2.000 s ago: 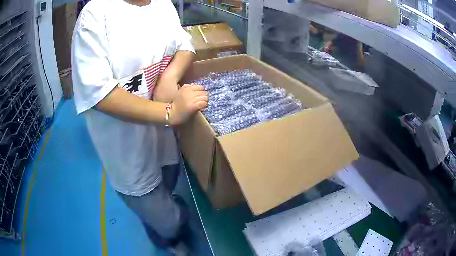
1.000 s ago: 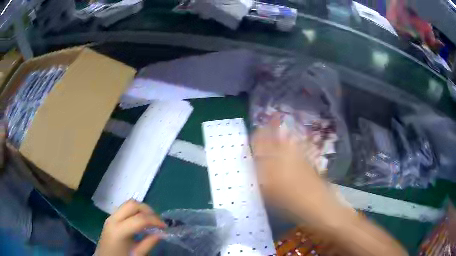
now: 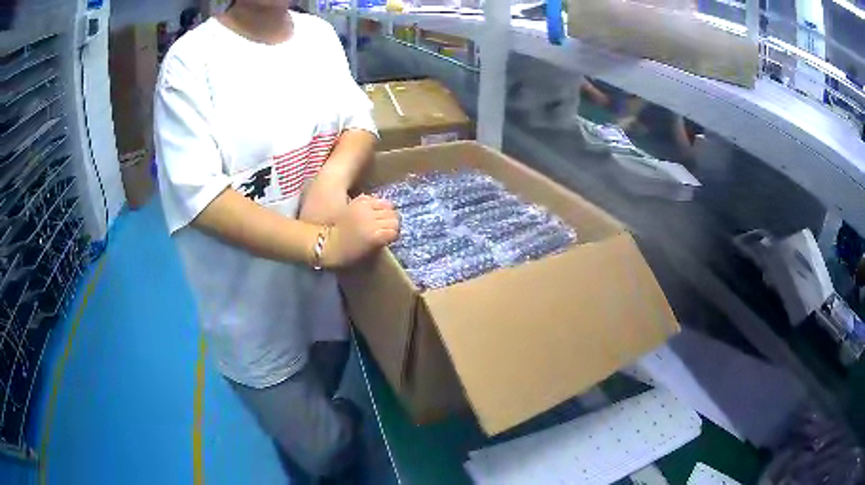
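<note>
A large open cardboard carton (image 3: 555, 327) stands on the green bench, one flap hanging down toward me. Rows of bubble-wrapped dark devices (image 3: 474, 227) fill it. White pad sheets with small black dots (image 3: 593, 440) lie stacked in front of the carton. The corner of another dotted sheet (image 3: 709, 476) shows at the bottom edge. Neither my left hand nor my right hand is in the picture.
A person (image 3: 256, 170) in a white T-shirt stands left of the carton, one hand on its rim. Greyish liner sheets (image 3: 735, 384) and a clear bag (image 3: 814, 455) lie at right. Behind are another carton (image 3: 417, 112), a conveyor and a shelf. Blue floor is at left.
The view has swung back left from the bench to the carton and the person. Both of my hands, visible one second ago, have left the picture.
</note>
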